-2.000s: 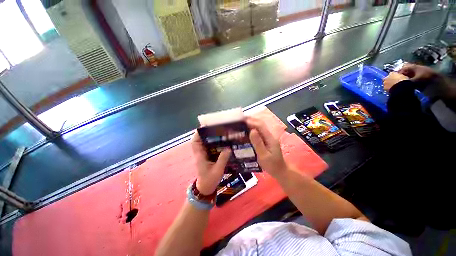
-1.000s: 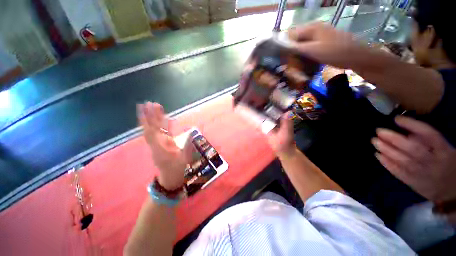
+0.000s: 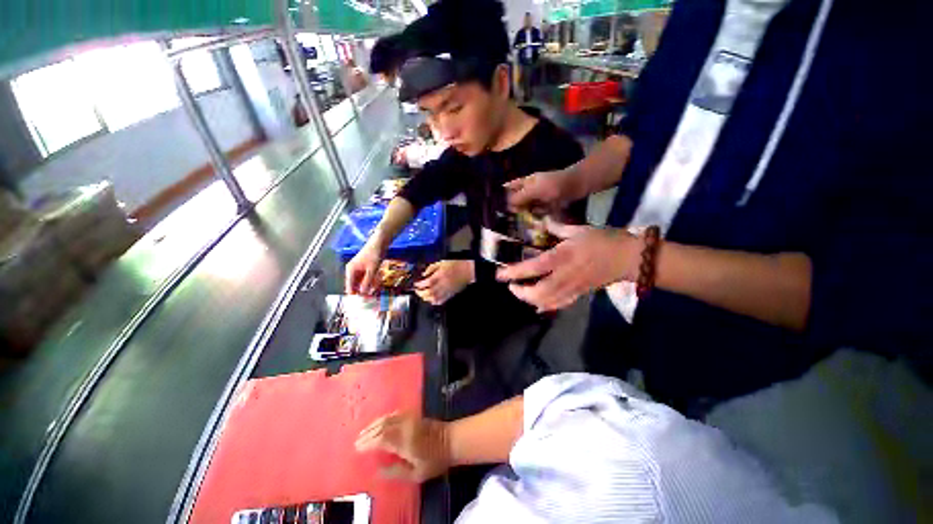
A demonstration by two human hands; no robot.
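Observation:
My right hand (image 3: 407,446) is over the red mat (image 3: 317,428), slightly blurred, with fingers apart and nothing visible in it. My left hand is out of the picture. A flat black carton with white edges (image 3: 302,514) lies on the mat at the bottom edge, partly cut off. A person standing at the right holds a carton (image 3: 517,246) in both hands, its pale inside partly showing; fingers hide some of it.
A seated person (image 3: 491,154) in black handles a carton with an orange picture (image 3: 397,274). Other cartons (image 3: 360,328) lie beyond the mat. A blue tray (image 3: 394,230) stands behind them. The conveyor with metal rails and posts (image 3: 307,102) runs along the left.
The view has swung right and up. The carton raised between me and the standing person is now lower, in that person's hands. My left hand has left the picture.

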